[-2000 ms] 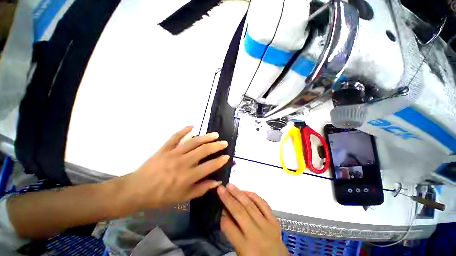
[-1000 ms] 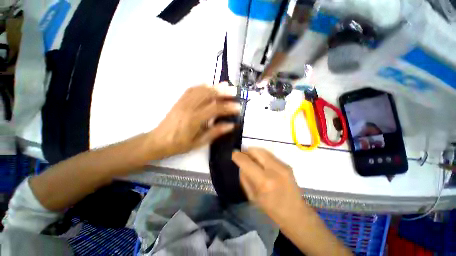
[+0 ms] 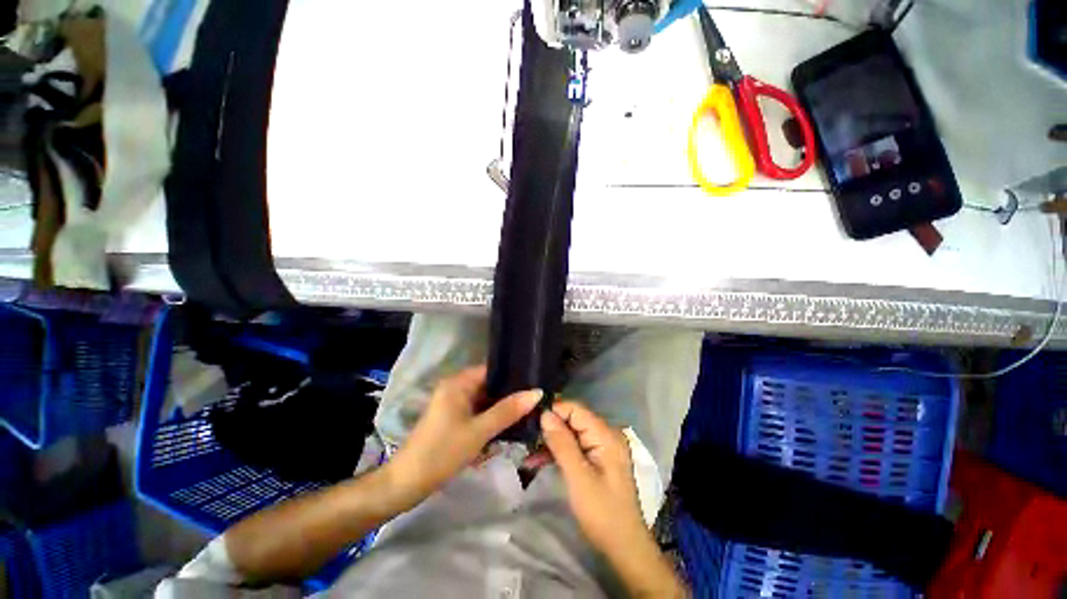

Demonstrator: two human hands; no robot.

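Observation:
A long black fabric strip (image 3: 534,222) runs from the presser foot and needle area (image 3: 577,82) down over the table's front edge to my lap. My left hand (image 3: 451,427) holds its lower end from the left, thumb on top. My right hand (image 3: 591,459) pinches the same end from the right. Both hands are close together below the table edge. The fingers under the fabric are hidden. Only the lower part of the sewing machine head (image 3: 597,18) shows, at the top edge.
Scissors with yellow and red loops (image 3: 749,129) lie right of the needle, then a smartphone (image 3: 878,135). Black bands (image 3: 222,152) hang over the table's left side. A measuring tape (image 3: 749,300) lines the front edge. Blue crates (image 3: 848,421) and a red box (image 3: 1018,527) stand below.
The view has tilted down towards my lap. Both hands have moved from the strip near the needle down to its lower end. The strip now lies extended between foot and lap.

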